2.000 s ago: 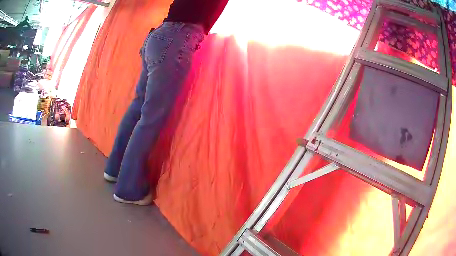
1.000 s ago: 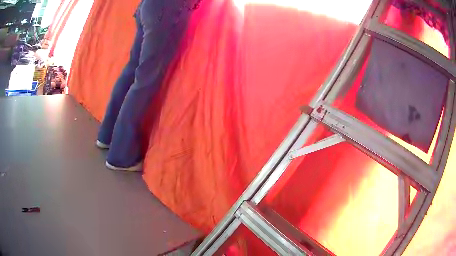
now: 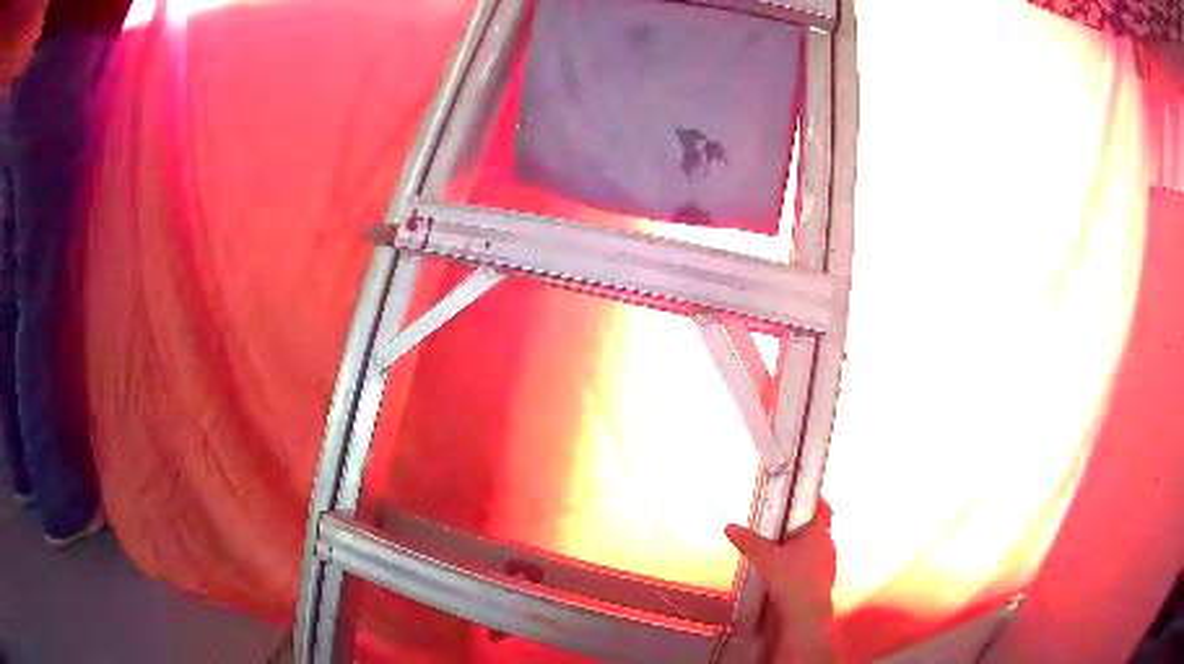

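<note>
A silver A-frame stepladder [image 3: 623,266] stands in front of me, with flat treads and thin diagonal braces. My right hand [image 3: 792,571] is at the lower right, gripping the ladder's right side rail just above the lower tread; the bright light blurs its outline. My left hand is not in view. A large orange-red curtain [image 3: 234,298] hangs behind the ladder, glowing yellow-white on the right. A grey-purple panel [image 3: 649,104] with a black smudge shows through the upper ladder.
A person in blue jeans [image 3: 59,285] stands at the far left on the grey worktable top [image 3: 91,610], close to the curtain. Dark patterned fabric [image 3: 1143,33] shows at the top right corner.
The view has swung right, so the ladder now stands near the centre and the person is at the left edge. My right hand has come into view on the rail.
</note>
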